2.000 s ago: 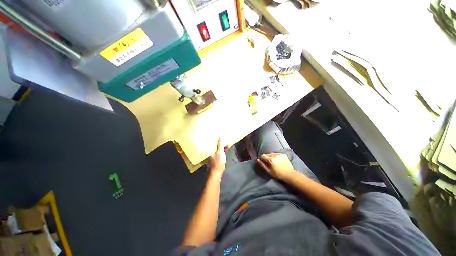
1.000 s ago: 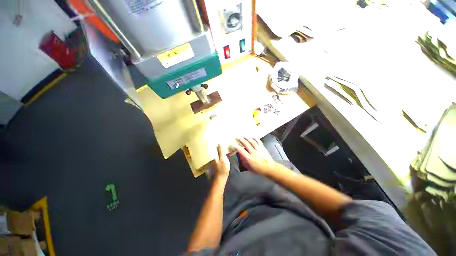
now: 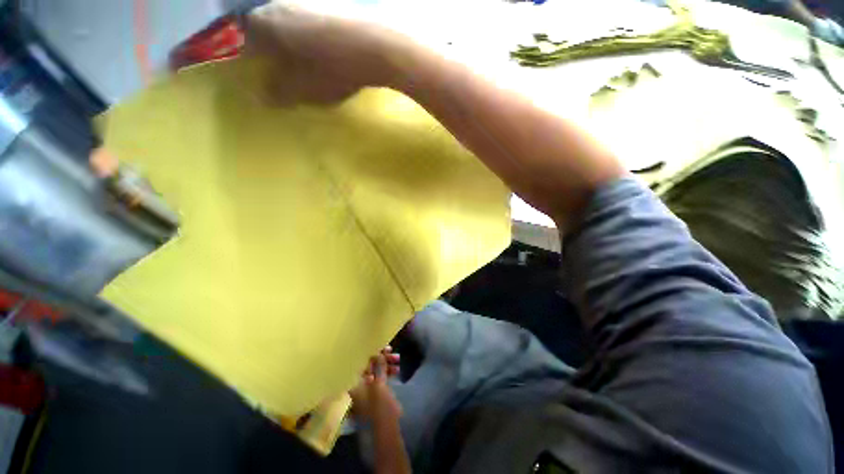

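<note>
A large khaki-yellow cut panel [image 3: 250,231] is lifted and spread in front of me, with a notch in its left edge and a crease across its middle. My right hand [image 3: 301,60], blurred, is closed on the panel's top edge. My left hand [image 3: 375,384] is low, beside the panel's bottom right edge, with its fingers partly bent; whether it holds anything is unclear. The lifted panel hides the press head and most of the table.
The blurred grey press body [image 3: 60,222] stands at the left. A thick khaki panel stack [image 3: 750,199] and narrow cut pieces [image 3: 620,44] lie on the white table [image 3: 555,97]. A yellowish corner piece [image 3: 326,428] shows below the panel.
The view has swung. My right hand has moved up from the table's front edge and lifted the panel, which was lying flat under the press head. My left hand stays low near the front.
</note>
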